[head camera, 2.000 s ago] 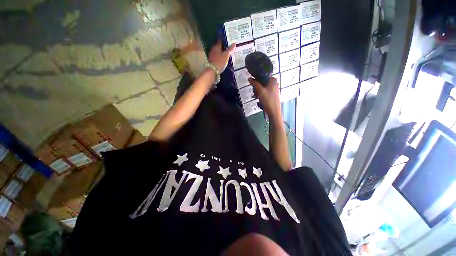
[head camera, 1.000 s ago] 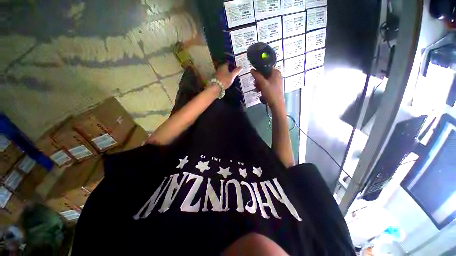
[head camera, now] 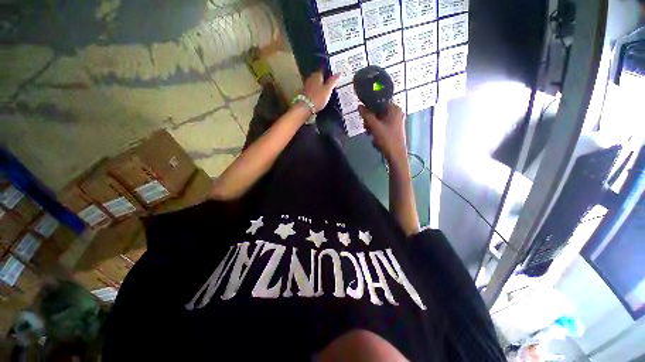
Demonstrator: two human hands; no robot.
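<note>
A tight block of small boxes with white labelled faces up (head camera: 384, 51) lies on the bench at the top middle, cut off by the top edge. My right hand (head camera: 387, 129) is closed round the grip of a black barcode scanner (head camera: 373, 83), whose head is over the near rows and shows a green light. The scanner hides parts of some labels. My left hand (head camera: 320, 92), with a beaded bracelet, is at the left side of the block, thumb and fingers apart; some fingers are hard to make out.
A thin cable (head camera: 452, 191) runs from the scanner to the right. A keyboard (head camera: 576, 205) and monitor (head camera: 626, 247) stand at the right. Brown cartons (head camera: 145, 173) with white labels are at the lower left, beside a blue edge (head camera: 42, 191). A dark strip lies behind the boxes.
The block sits higher in view, and my left hand is closer to its near end. The green light was not visible two seconds ago. The scanner stays over the near rows.
</note>
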